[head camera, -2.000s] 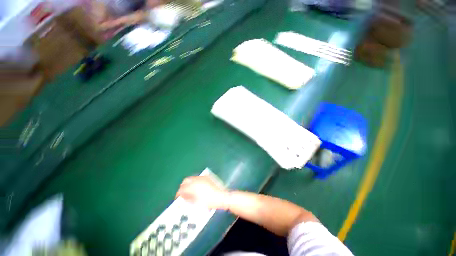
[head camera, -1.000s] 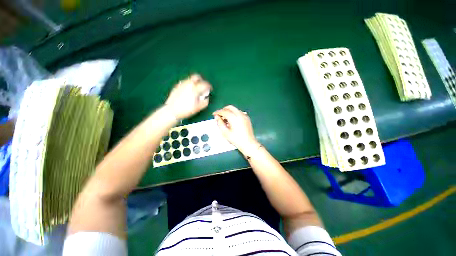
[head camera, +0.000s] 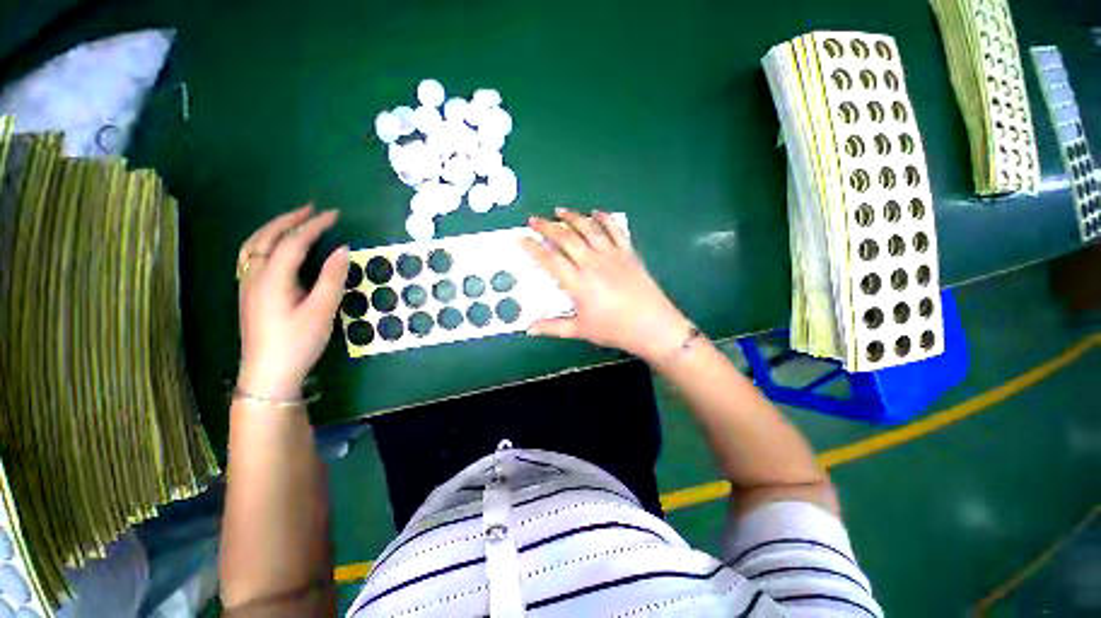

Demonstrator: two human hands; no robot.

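A punched card strip (head camera: 483,254) lies flat on the green table in front of me. Its left part shows rows of dark holes, some greyer; its right part looks plain white. A loose pile of white discs (head camera: 453,155) lies just beyond the strip. My left hand (head camera: 290,290) is at the strip's left end, fingers apart and empty, its thumb tip at or near the edge. My right hand (head camera: 598,284) lies palm down across the strip's right part, fingers spread, hiding what is under it.
A thick stack of filled strips (head camera: 97,350) stands at the left, by a pale sheet (head camera: 91,91). Stacks of empty strips (head camera: 887,205) (head camera: 996,97) and another strip (head camera: 1065,139) are at the right. A blue stool (head camera: 912,380) stands below the table edge (head camera: 507,380).
The view has shifted. The white disc pile now shows beyond the strip. My left hand, earlier raised with something white, is now empty at the strip's left end. My right hand has spread flat.
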